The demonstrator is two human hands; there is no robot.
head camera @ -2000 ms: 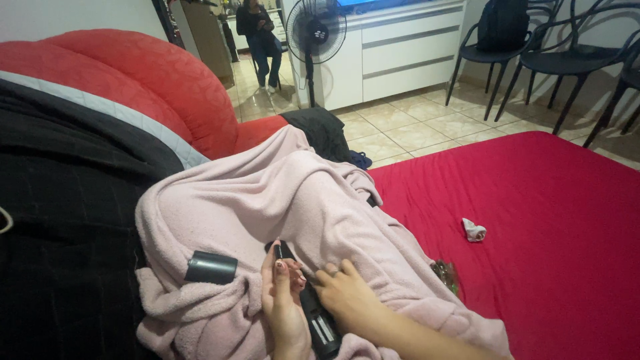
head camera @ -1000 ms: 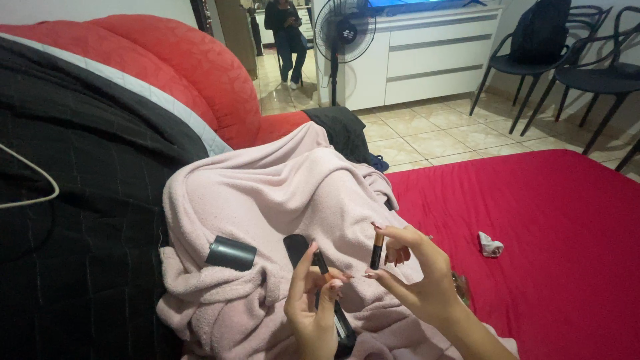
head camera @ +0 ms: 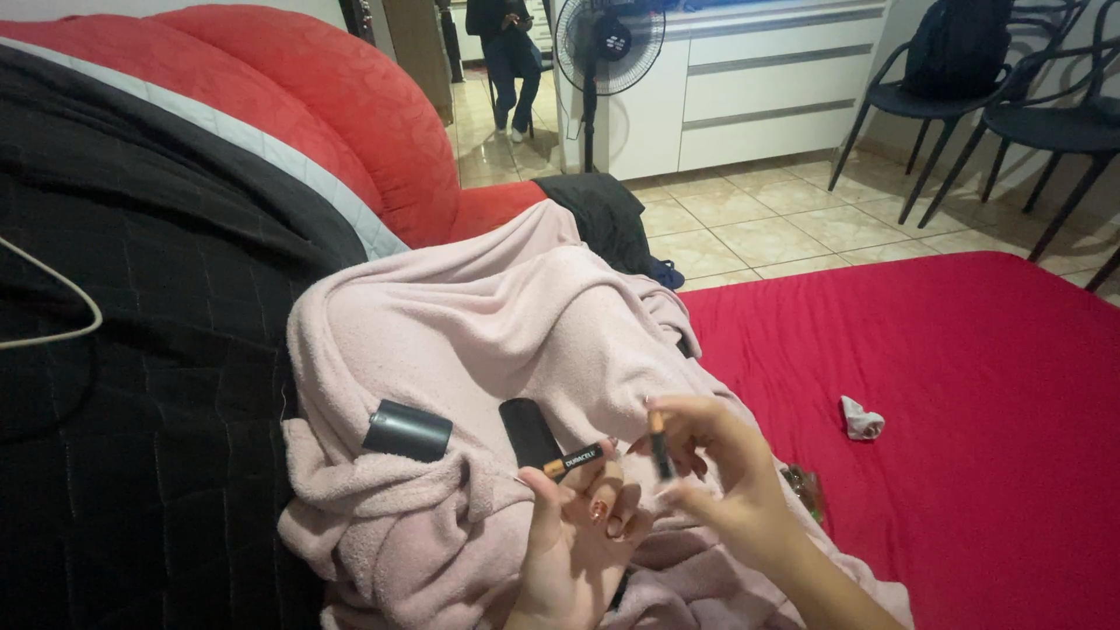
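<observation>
My left hand [head camera: 582, 534] holds a black and copper Duracell battery [head camera: 575, 459] between thumb and fingers, lying nearly level. To its right, my right hand [head camera: 722, 477] pinches a second such battery [head camera: 659, 446] upright by its two ends. Behind the left hand, a long black device [head camera: 528, 430] rests on the pink blanket [head camera: 429, 324], its lower part mostly hidden by the hand. A dark cylindrical or curved piece [head camera: 409, 430] lies on the blanket to the left; what it is I cannot tell.
A red sofa [head camera: 350, 114] with a black quilted cover [head camera: 140, 306] is at left. On the red sheet [head camera: 945, 350] lies a small crumpled white item [head camera: 862, 418]. Farther off are a standing fan [head camera: 612, 42], a white drawer unit [head camera: 770, 96], black chairs [head camera: 941, 103] and a person [head camera: 507, 61].
Both hands were low at the black device; they have since risen off it. The left hand's battery now lies nearly level and plainly shows. The right hand keeps the battery seen one second ago.
</observation>
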